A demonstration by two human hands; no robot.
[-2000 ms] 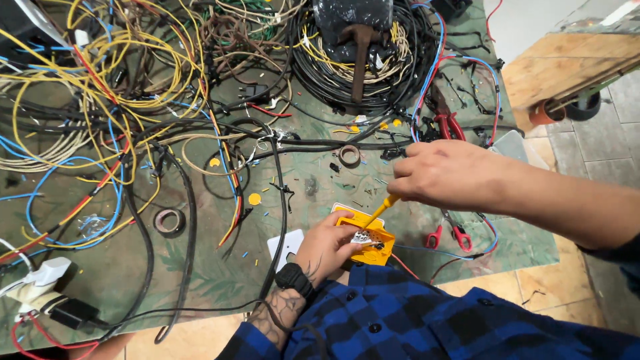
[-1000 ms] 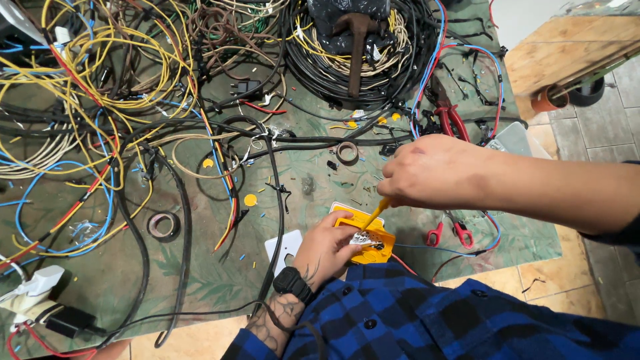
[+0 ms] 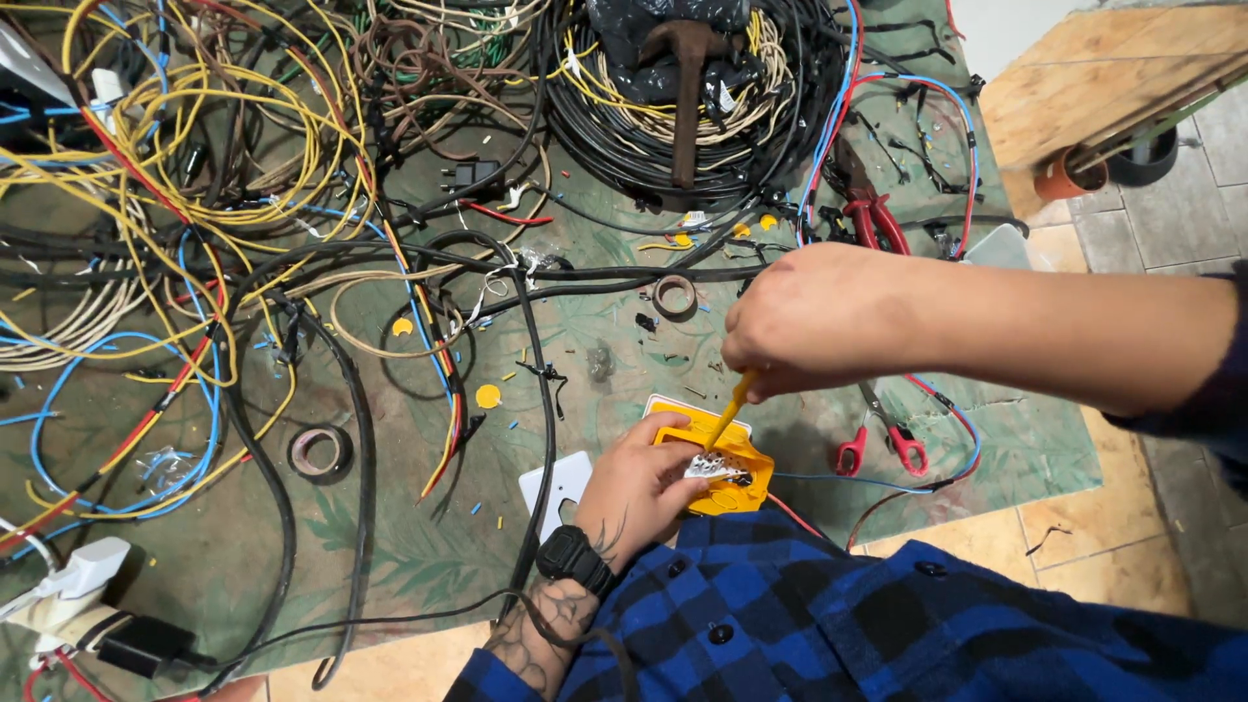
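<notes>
My left hand [image 3: 634, 478], with a black watch on the wrist, grips a yellow plastic electrical box [image 3: 736, 499] at the table's near edge. Inside the box is a white part with small holes and metal screws [image 3: 715, 466], which my left thumb and fingers touch. My right hand [image 3: 809, 317] comes in from the right and holds a yellow-shafted screwdriver [image 3: 729, 414]; it slants down into the box, its tip at the white part. The handle is hidden in my fist. Red and blue wires run out from the box's right side. A white plate [image 3: 558, 495] lies left of the box.
Red-handled scissors [image 3: 879, 444] and red-handled pliers [image 3: 871, 219] lie to the right. Tape rolls [image 3: 675, 296] [image 3: 320, 452] sit on the green cloth. A hammer [image 3: 688, 107] rests on coiled black cable [image 3: 595, 146]. Tangled yellow wires [image 3: 244, 195] cover the left; a power adapter [image 3: 146, 643] lies at lower left.
Both hands stay at the yellow box. My right fist has turned slightly around the screwdriver, whose tip remains inside the box.
</notes>
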